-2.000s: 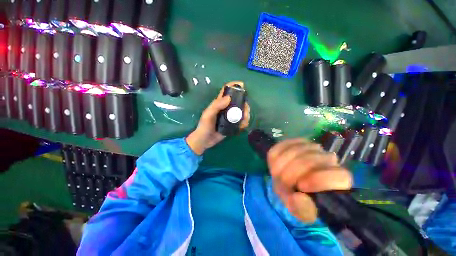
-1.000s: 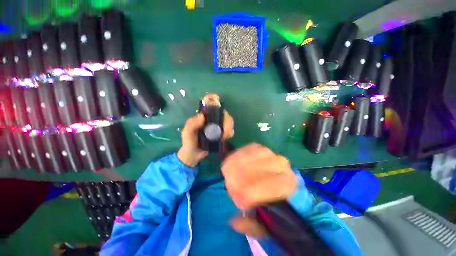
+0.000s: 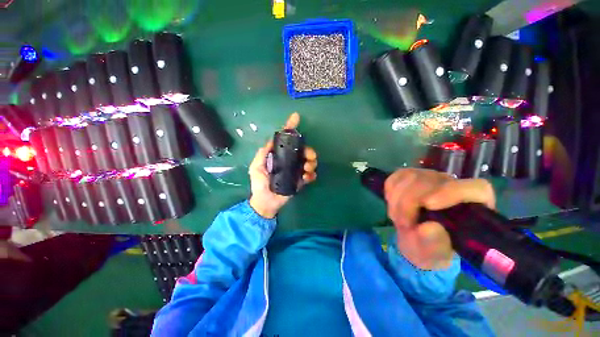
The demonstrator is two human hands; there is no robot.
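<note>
A black cylindrical unit [image 3: 287, 162] lies upright in the picture in my left hand [image 3: 264, 172], with the fingers around its sides and the thumb near its far end. A pale disc shows at its left edge. My right hand [image 3: 421, 207] is closed around a long black electric screwdriver [image 3: 490, 247] with a pinkish label. Its tip points up-left, to the right of the unit and apart from it. The cord end is at the lower right. A blue open box [image 3: 352, 60] full of small grey screws stands beyond the hands.
Rows of black units [image 3: 136, 135] stand at left, with one tilted unit [image 3: 202, 128] at their right end. A looser group [image 3: 431, 74] lies at right. Clear scraps [image 3: 220, 170] lie on the green bench [image 3: 243, 217]. Stacked units [image 3: 170, 260] show below the bench edge.
The screwdriver and my right hand have moved right, away from the unit. The unit has turned in my left hand, so its pale disc now faces left. The view has shifted slightly.
</note>
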